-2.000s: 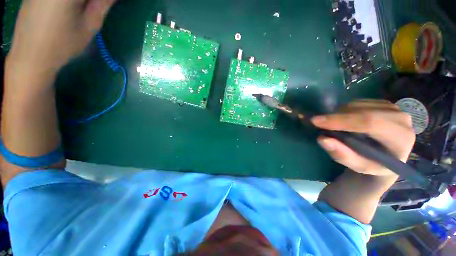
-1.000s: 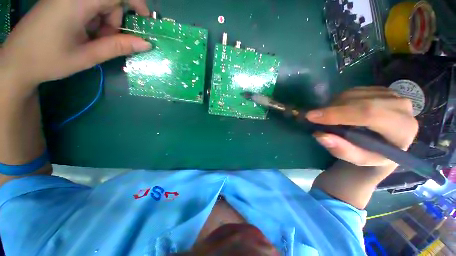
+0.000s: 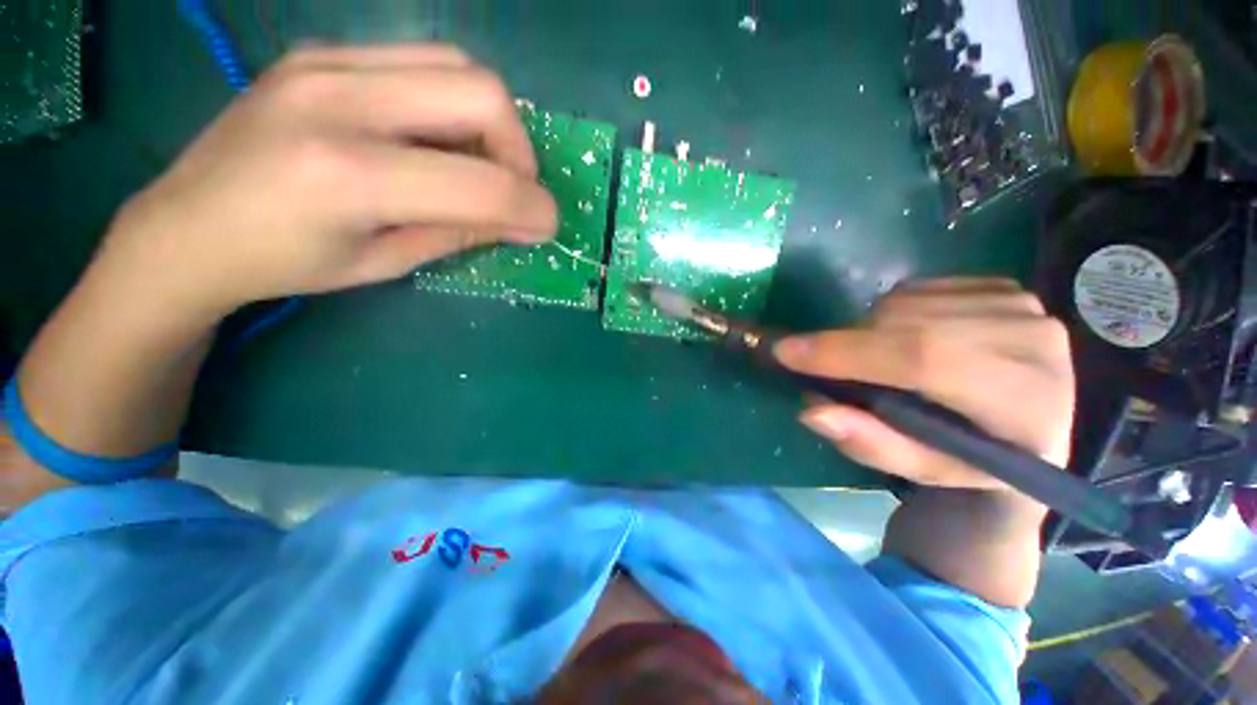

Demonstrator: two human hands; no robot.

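Two green circuit boards lie side by side on the dark green mat. My left hand (image 3: pixel 372 172) is over the left board (image 3: pixel 576 165) and covers much of it. Its fingertips pinch a thin strand of solder wire (image 3: pixel 579 256) that runs right to the gap between the boards. My right hand (image 3: pixel 951 379) holds the black soldering iron (image 3: pixel 910 413) like a pen. The iron's tip is at the lower left part of the right board (image 3: pixel 703 248); exact contact cannot be told. Silvery parts jut from the right board's top edge.
A clear tray of small black components (image 3: pixel 972 110) stands at the upper right, beside a yellow tape roll (image 3: pixel 1114 103). A black fan with a round label (image 3: pixel 1126 295) is at the right. A loose board (image 3: pixel 42 69) lies at the upper left. A blue coiled cord (image 3: pixel 214 41) passes behind my left hand.
My left hand has come down and moved right over the left board, with the solder wire now reaching the right board's edge. The iron's tip has shifted left and slightly down on the right board.
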